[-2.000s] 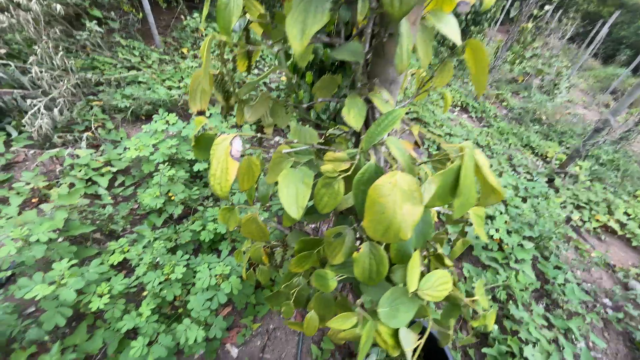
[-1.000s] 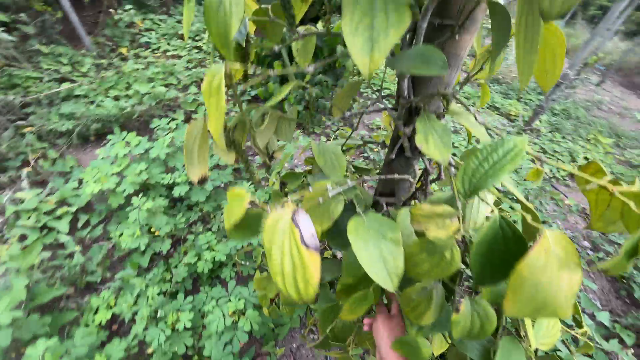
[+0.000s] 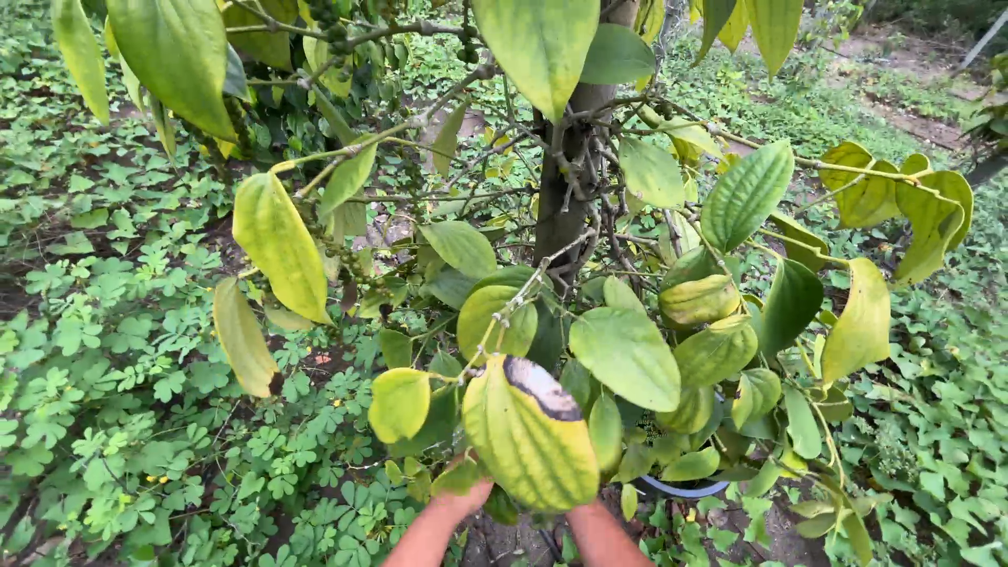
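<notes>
A climbing vine with green and yellowing leaves, which looks like a pepper vine, grows around an upright post (image 3: 563, 197). Low in the middle, a large yellow leaf (image 3: 528, 441) with a grey, dark-edged dead patch covers much of both hands. Part of my left hand (image 3: 471, 490) shows at this leaf's left edge, behind a small leaf; its fingers are hidden. On the right, only the forearm below my right hand shows, reaching in under the same leaf. What either hand touches or holds is hidden by foliage.
Leafy ground cover (image 3: 142, 465) spreads on both sides. Thin woody side stems (image 3: 520, 295) stick out toward me. The curved rim of a container (image 3: 685, 490) shows low on the right, beside bare soil. Green spikes hang at upper left.
Both forearms now reach in low at the vine; one second ago a single hand showed among the lower leaves, and two seconds ago none. The view has moved closer to the vine.
</notes>
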